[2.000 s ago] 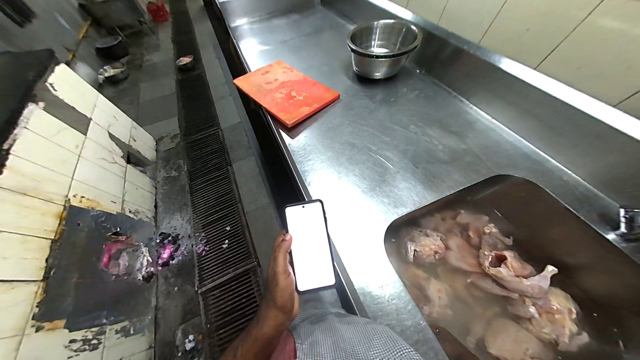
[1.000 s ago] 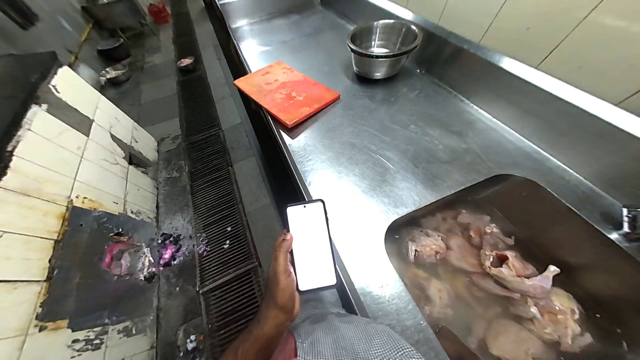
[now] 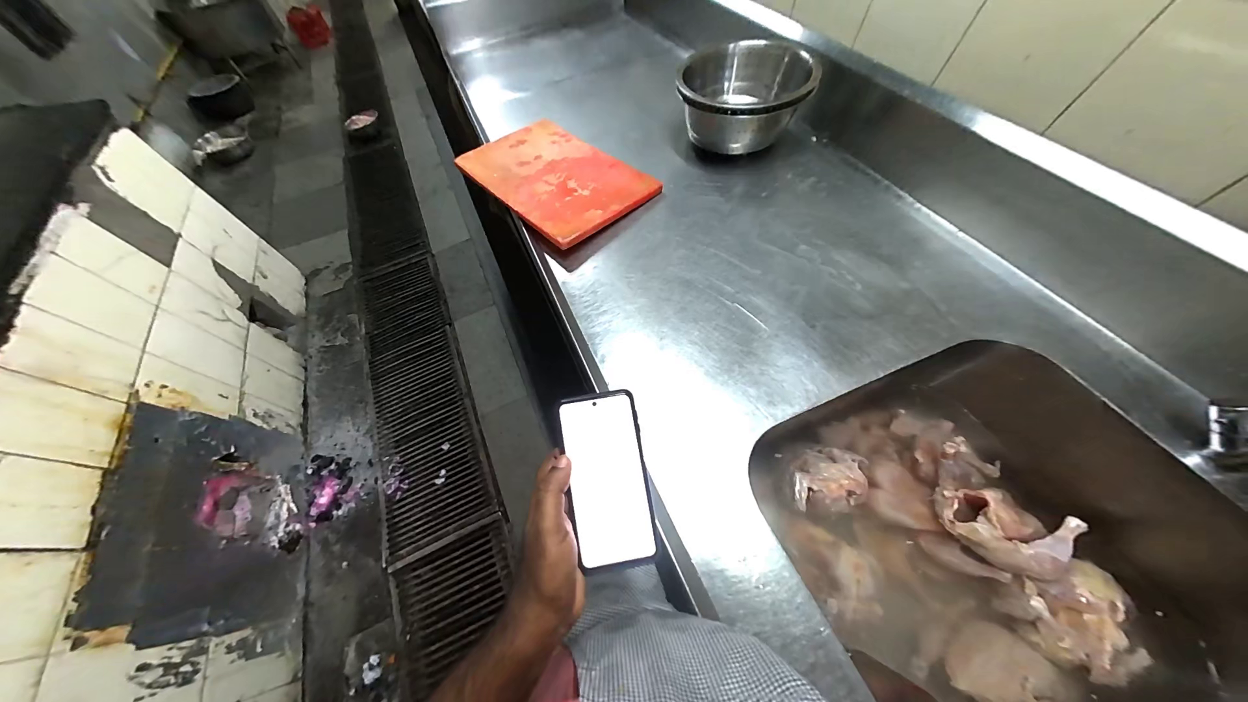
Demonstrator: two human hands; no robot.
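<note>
My left hand [image 3: 554,556] is shut on a smartphone [image 3: 608,480], upright with a bright white screen, beside the counter's front edge. The thumb lies along its left side; the other fingers are hidden behind it. My right hand is not in view. To the right of the phone, raw chicken pieces [image 3: 1004,531] lie in cloudy water in a sink basin [image 3: 1102,444]. Further back, an orange-red cutting board [image 3: 561,183] rests at the counter's edge, and a steel bowl [image 3: 738,122], seemingly nested with another, stands on the steel counter [image 3: 780,283].
A metal floor grate [image 3: 429,361] runs alongside the counter. At the left stands a low tiled structure [image 3: 185,302] with broken tiles and glowing embers [image 3: 327,495] near its opening. Pots [image 3: 222,97] and a red container [image 3: 309,26] stand on the far floor. A tap [image 3: 1227,427] is at the right edge.
</note>
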